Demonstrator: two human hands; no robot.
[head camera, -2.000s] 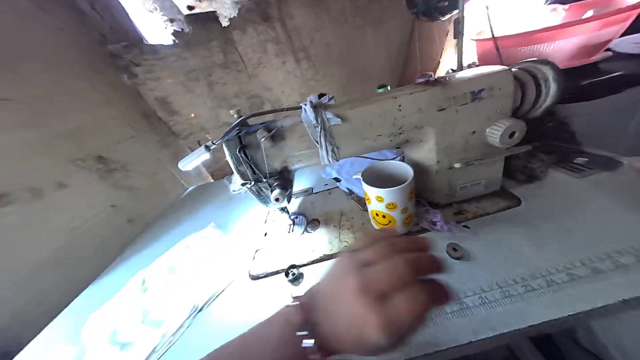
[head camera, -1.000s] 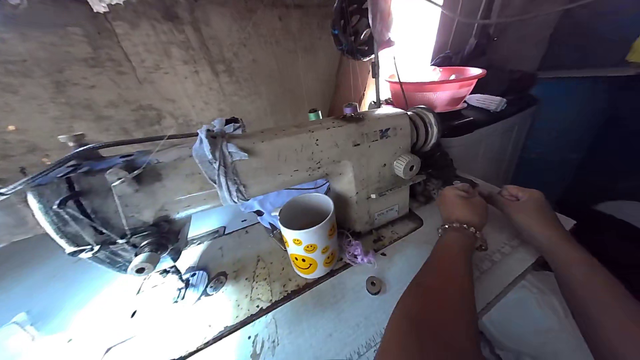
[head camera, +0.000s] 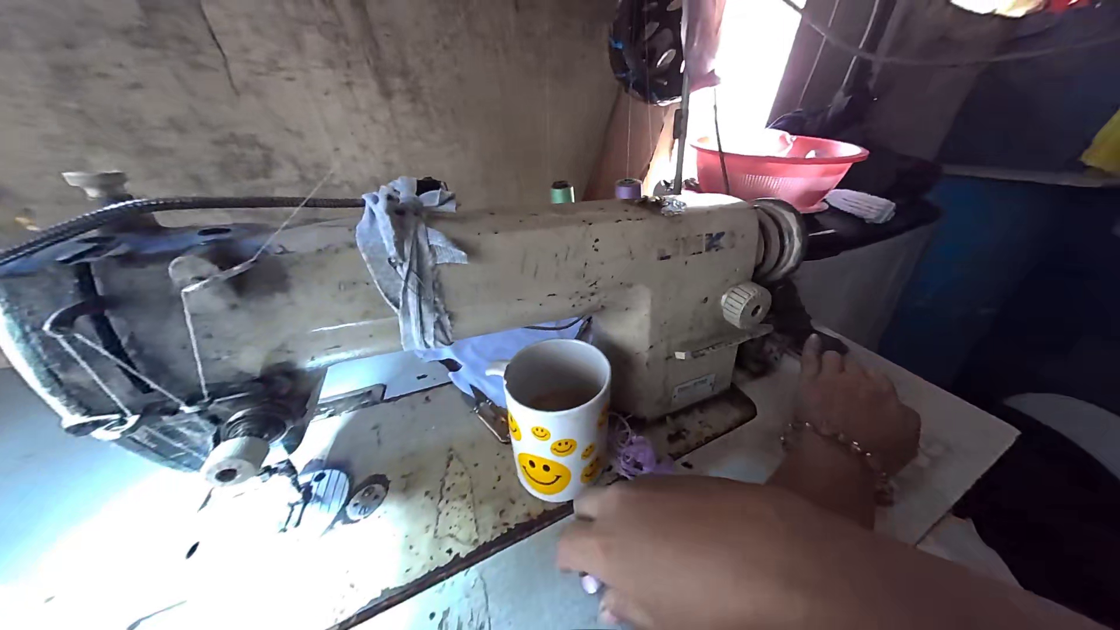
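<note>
My left hand (head camera: 853, 407), with a beaded bracelet at its wrist, is at the right end of the sewing machine (head camera: 560, 262), its fingers beside a dark thing near the machine's base. What it holds, if anything, cannot be told. My right hand (head camera: 682, 542) crosses in front of the left forearm, just below a white mug (head camera: 560, 420) with yellow smiley faces and some liquid in it. Its fingers are bent, with a small pale purple spot at the tips; whether that is a held thing is unclear. Tangled purple thread (head camera: 637, 448) lies right of the mug.
A grey rag (head camera: 404, 262) is tied round the machine arm. A round metal part (head camera: 366, 497) lies on the machine bed, near the brightly lit needle area. Thread spools (head camera: 562, 192) stand behind the arm. A pink plastic basin (head camera: 779, 166) is at the back right.
My right hand has moved left, from beside my left hand to the front of the mug. The small round part seen on the table by the mug is out of sight. My left hand remains by the machine's right end.
</note>
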